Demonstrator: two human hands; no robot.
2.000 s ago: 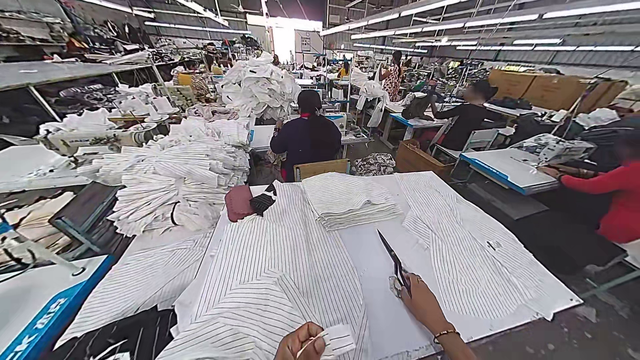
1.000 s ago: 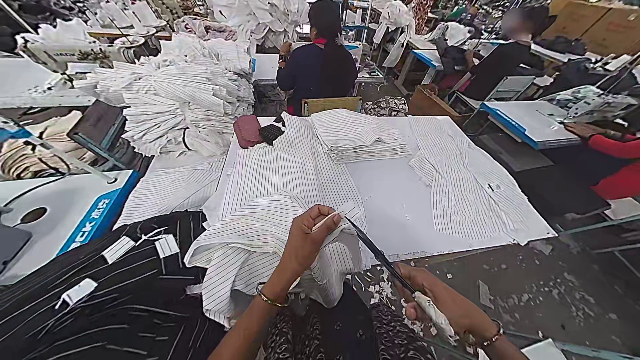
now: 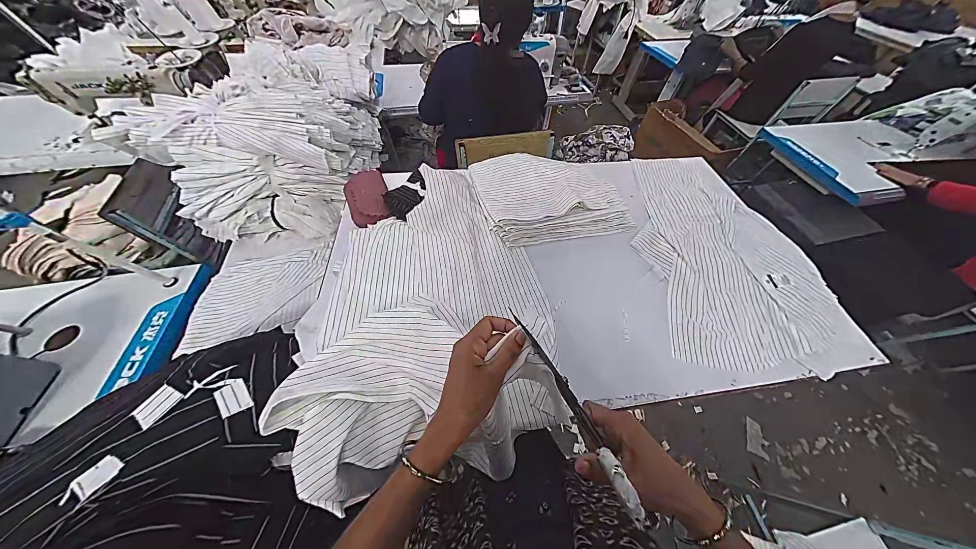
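My left hand (image 3: 480,374) pinches a small folded edge of the white pinstriped fabric (image 3: 381,343), which drapes over the table's near edge. In my right hand (image 3: 637,454) is a pair of long scissors (image 3: 560,381) with white wrapping on the handle. The blade tips lie right beside the pinched edge; whether they are cutting it I cannot tell. Beyond, a folded stack of striped pieces (image 3: 549,202) rests on the white tabletop (image 3: 602,320), and more striped pieces (image 3: 717,282) lie spread on the right. A dark red item (image 3: 367,198) sits at the far left corner.
Black striped fabric (image 3: 198,473) with white tags lies at the near left. Tall bundles of striped cloth (image 3: 267,145) stand behind it, beside a sewing machine table (image 3: 152,305). A person (image 3: 488,84) sits ahead beyond a wooden chair back (image 3: 505,148). Fabric scraps litter the floor.
Two seconds ago my hands were apart, the scissors pointing up over the tabletop. They came together at the fabric by one second ago and remain there. The view has tilted down.
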